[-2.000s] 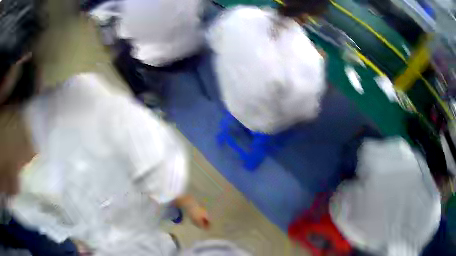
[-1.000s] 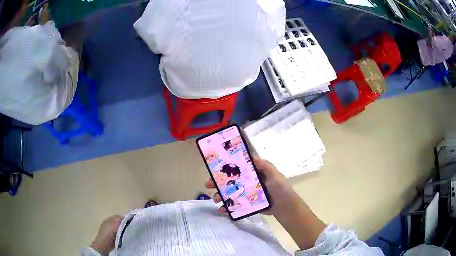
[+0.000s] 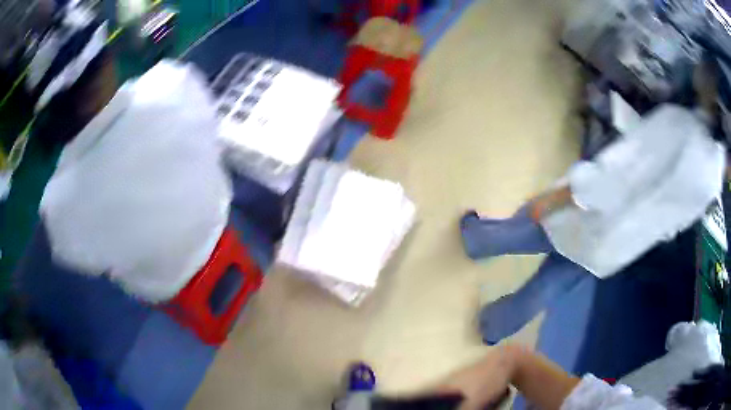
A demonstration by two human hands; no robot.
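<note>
My right hand [image 3: 485, 383] is at the bottom edge, right of centre, blurred and partly cut off. A white sleeve shows behind it. It is shut on the smartphone [image 3: 417, 401], which shows as a dark, flat strip seen nearly edge-on and cut off by the bottom edge. Its screen cannot be seen. My left hand is not in view.
A seated person [image 3: 136, 184] in white is on a red stool [image 3: 216, 292] at left. White blister trays [image 3: 349, 228] lie on the aisle floor, beside a higher tray stack [image 3: 280, 116]. Another red stool [image 3: 385, 88] stands beyond. A person [image 3: 641, 192] stands at right; another is at lower right.
The view has turned right; trays and stools now lie further left. The phone has dropped to the bottom edge and tilted from face-on to edge-on. The person at right has come into view.
</note>
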